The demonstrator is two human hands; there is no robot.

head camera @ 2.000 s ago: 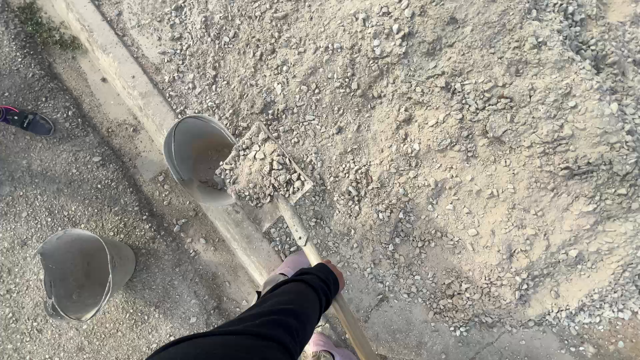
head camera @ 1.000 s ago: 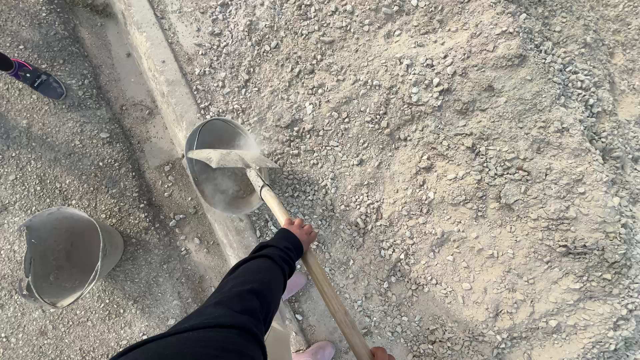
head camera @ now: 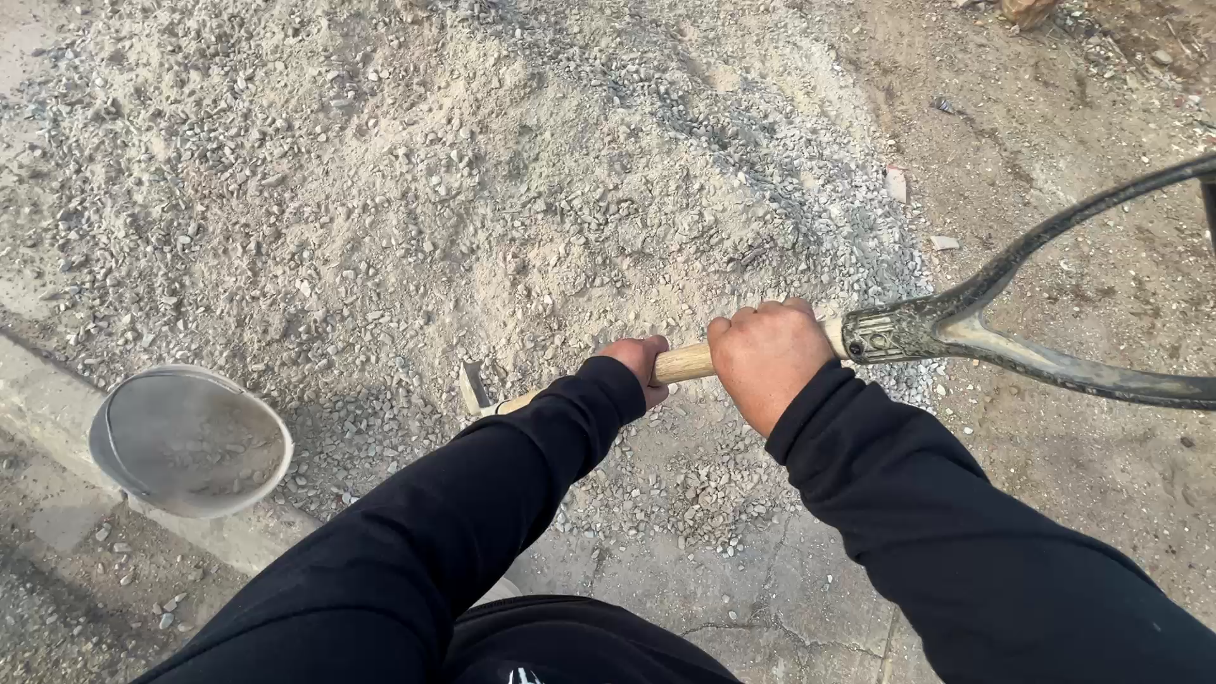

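Note:
Both my hands grip the wooden shaft of a shovel [head camera: 686, 363], which lies nearly level across the view. My left hand [head camera: 638, 366] is closed on it lower down, toward the blade. Close by on the right, my right hand [head camera: 771, 359] holds the shaft just below the dark plastic D-handle [head camera: 893, 332]. The blade [head camera: 473, 387] shows only as a small edge at the gravel; my left sleeve hides part of the shaft. A metal bucket [head camera: 195, 442] with gravel and dust inside stands at the left, apart from the shovel.
A large heap of gravel and sand [head camera: 456, 190] spreads ahead. A concrete curb [head camera: 43, 389] runs beneath the bucket at the left. Cracked concrete [head camera: 760, 608] lies near my body, and bare dirt [head camera: 1064, 237] with small debris is at the right.
The shovel blade has moved off the bucket to the gravel on its right. A second bucket and another person's shoe, seen earlier, are out of view as the view shifted right.

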